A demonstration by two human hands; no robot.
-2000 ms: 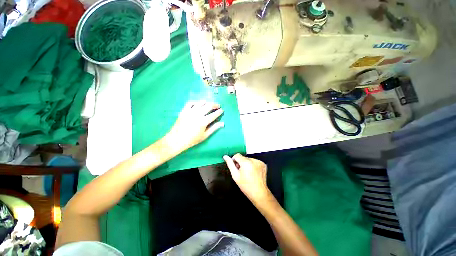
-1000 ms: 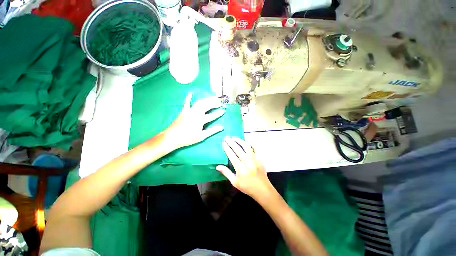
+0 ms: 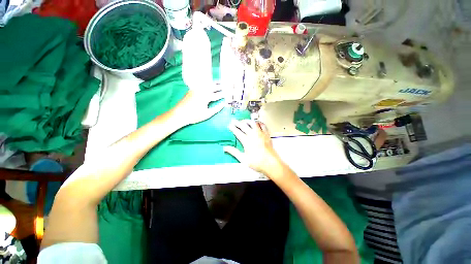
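A green cloth panel lies flat on the white machine table, its upper part reaching under the head of the cream sewing machine. A smaller green piece lies on the panel, with a straight edge showing. My left hand lies on the cloth just left of the presser foot, fingers apart. My right hand lies on the cloth's right edge just below the presser foot, fingers spread. The needle cannot be made out.
Small green tabs and black-handled scissors lie on the bed at right. A metal pot of green strips and a white bottle stand behind. Heaped green cloth is at left, a red container behind the machine.
The panel and smaller piece have moved up toward and past the presser foot, baring the table's front edge. Both hands have moved up with them. The smaller piece now shows on the panel.
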